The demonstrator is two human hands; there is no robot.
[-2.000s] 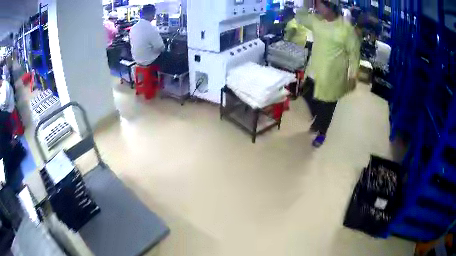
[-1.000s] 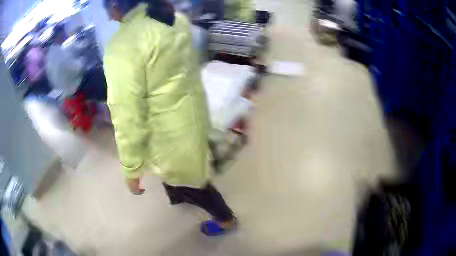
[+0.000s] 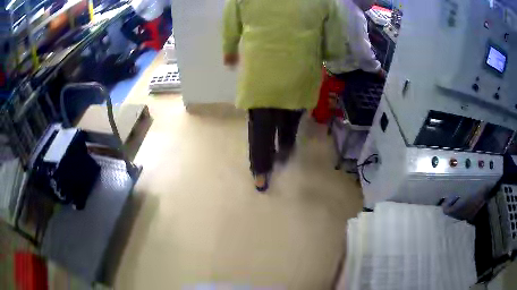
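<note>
Neither of my hands is in the picture. Nearest in front of me at the lower right is a stack of white sheets or trays (image 3: pixel 411 249), cut off by the bottom edge. At the left stands a grey platform trolley (image 3: pixel 85 232) with a tube handle. A black stack with a white top (image 3: pixel 71 164) rests on its deck.
A person in a yellow-green coat (image 3: pixel 280 51) is in the aisle, back to me. A white machine (image 3: pixel 431 124) stands at the right. A red stool (image 3: pixel 329 96) is beside a seated person. A pillar (image 3: pixel 207 56) and white blister trays (image 3: pixel 164 78) are ahead.
The view has turned and moved forward along the aisle. The person in the coat is now ahead, back turned. The white stack and machine are nearer at right; the blue racks have left the view.
</note>
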